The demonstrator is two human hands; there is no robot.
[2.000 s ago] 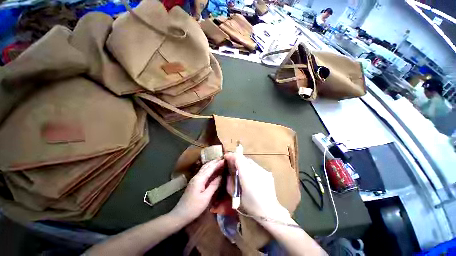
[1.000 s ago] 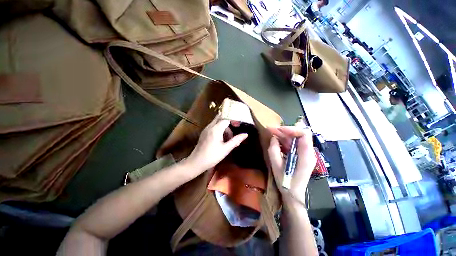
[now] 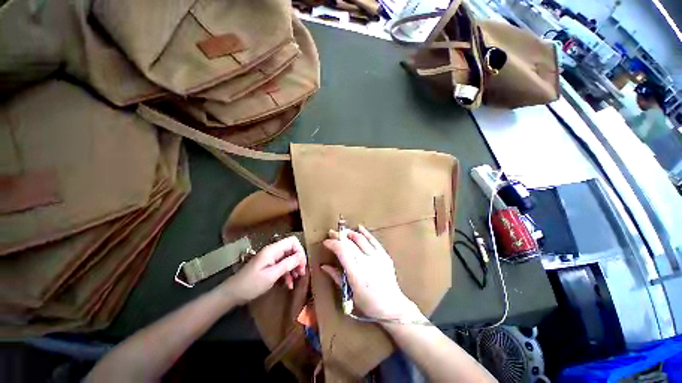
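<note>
A tan fabric bag (image 3: 396,179) lies on the green table in front of me, its front panel flat, with a small red-brown label at its right side. My right hand (image 3: 365,273) rests on the panel and holds a slim pen-shaped tool (image 3: 345,288), tip pointing away from me, with a thin cord at its rear. My left hand (image 3: 273,268) is at the bag's left edge, fingers curled; whether it grips anything is unclear. A pale webbing tab (image 3: 217,260) with a metal ring sticks out left of it. A little orange lining shows below.
Stacked tan bags (image 3: 82,164) lie at the left. Another brown bag (image 3: 516,63) stands at the far right. A red can (image 3: 514,233), power strip (image 3: 486,178), black looped item (image 3: 471,262) and pale cord are at the right. A fan (image 3: 511,355) is below the edge.
The bag's opening has closed over and its front panel now lies flat. My right hand has moved left onto the panel with the tool; my left hand has come out of the opening, leftward and lower.
</note>
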